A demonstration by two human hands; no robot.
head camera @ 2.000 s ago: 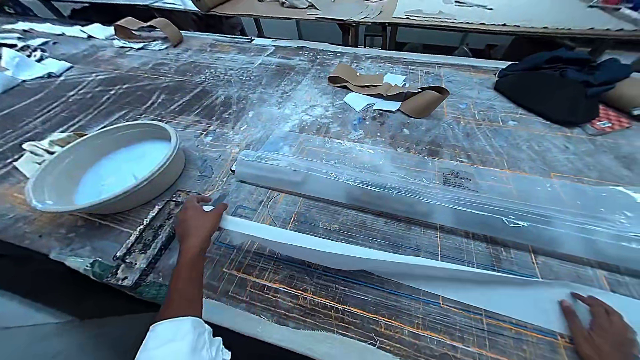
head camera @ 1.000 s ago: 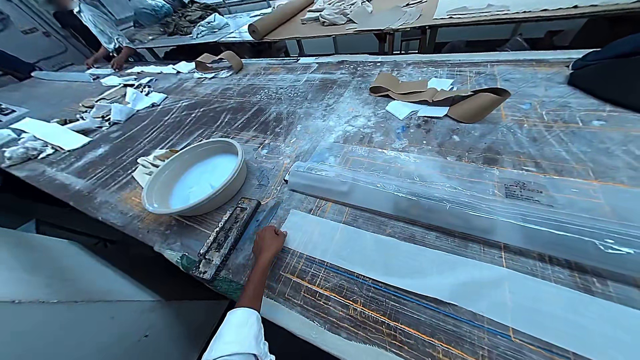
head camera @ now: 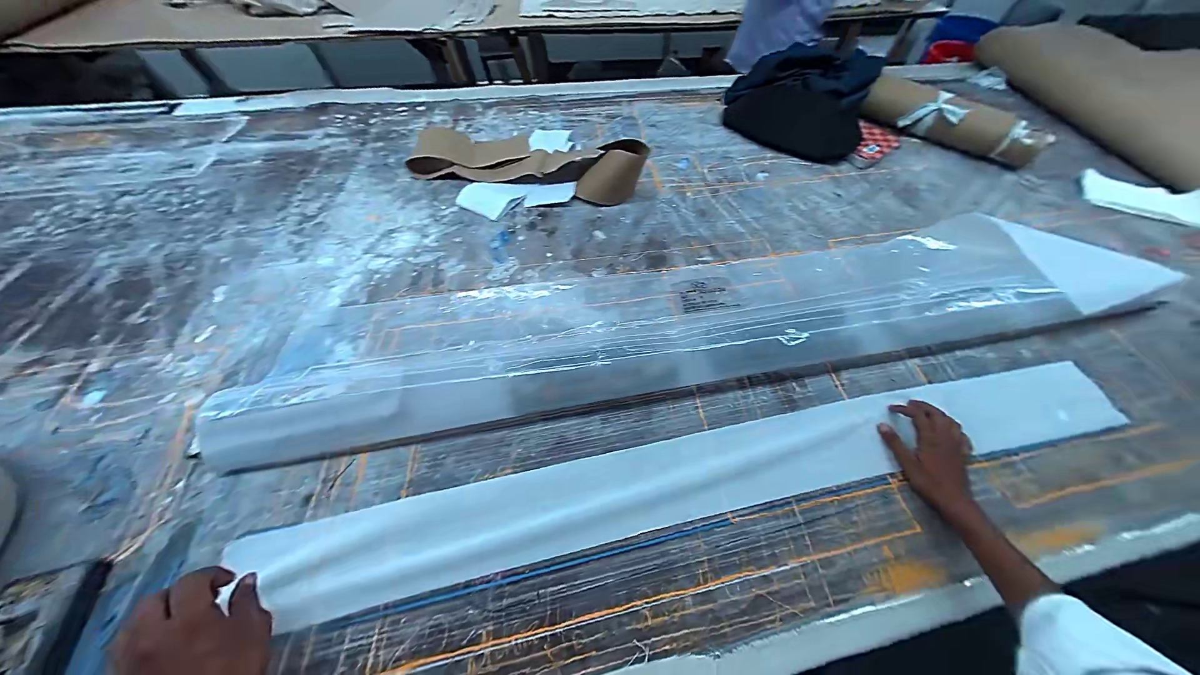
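Note:
A long white strip of fabric or paper lies across the work table, with a low crease along its middle. My left hand is at the strip's left end, with the corner between thumb and fingers. Toward the right end, my right hand rests on the strip with its fingers spread, palm down. Just beyond the strip lies a long roll or folded length in clear plastic, which bears some print and has a white pointed flap at its right end.
Curled brown paper strips and white scraps lie farther back. Dark cloth and a tied brown roll sit at the back right. A dark, crusted tray-like object is at the lower left. A person stands beyond the table.
The strip lay wavy and partly raised two seconds ago; it is flatter now. My right hand, out of view one second ago, is in view on the strip. The view has swung right.

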